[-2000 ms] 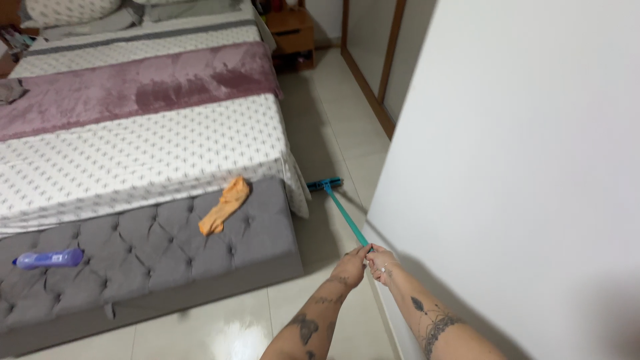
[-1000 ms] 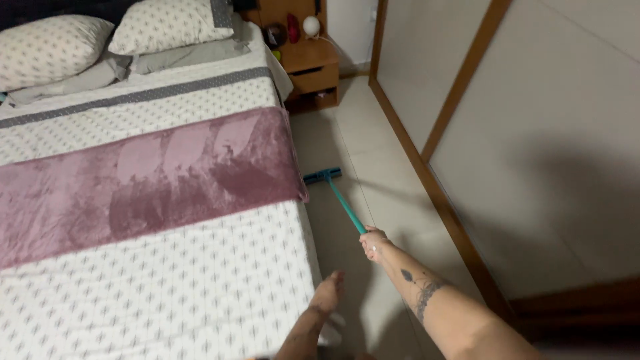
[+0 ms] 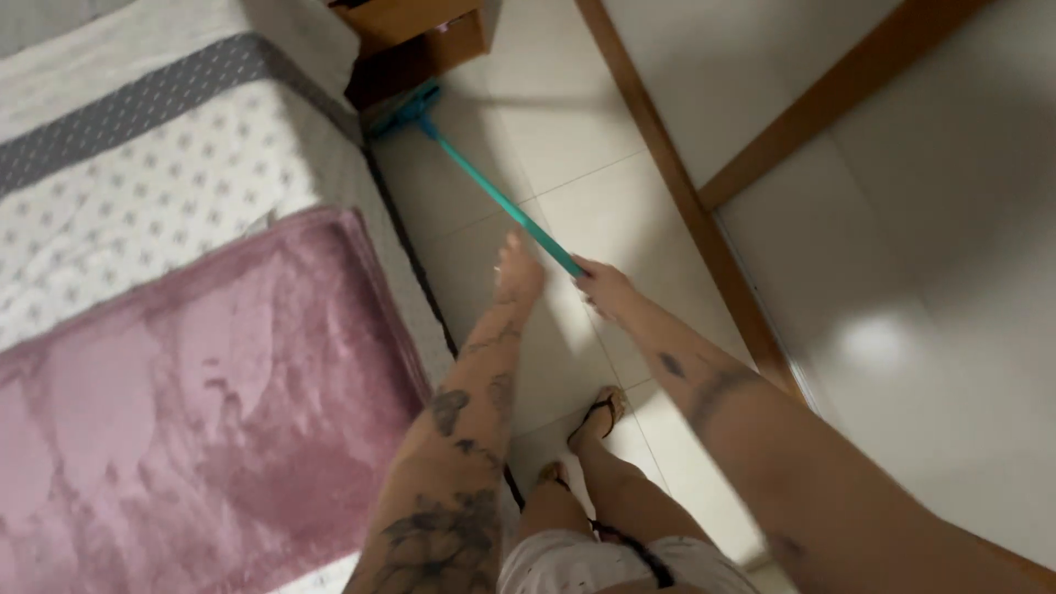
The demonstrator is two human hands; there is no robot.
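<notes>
My right hand (image 3: pixel 604 285) is closed around the teal handle (image 3: pixel 495 194) of a floor squeegee or broom. Its blue head (image 3: pixel 408 109) rests on the tiled floor between the bed's side and the wooden nightstand. My left hand (image 3: pixel 520 268) is off the handle, just left of it and below its middle; its fingers look slightly apart and blurred, and nothing shows in them.
On the left is the bed with a patterned white cover (image 3: pixel 206 157) and a mauve plush blanket (image 3: pixel 247 371). The wooden nightstand (image 3: pixel 412 29) stands at the top. Sliding wardrobe doors with a brown frame (image 3: pixel 660 157) line the right. My sandaled feet (image 3: pixel 606 410) are below.
Both hands were together on the handle two seconds ago; my left hand has since let go. The head of the tool has moved along the bed to the nightstand. The view has shifted strongly.
</notes>
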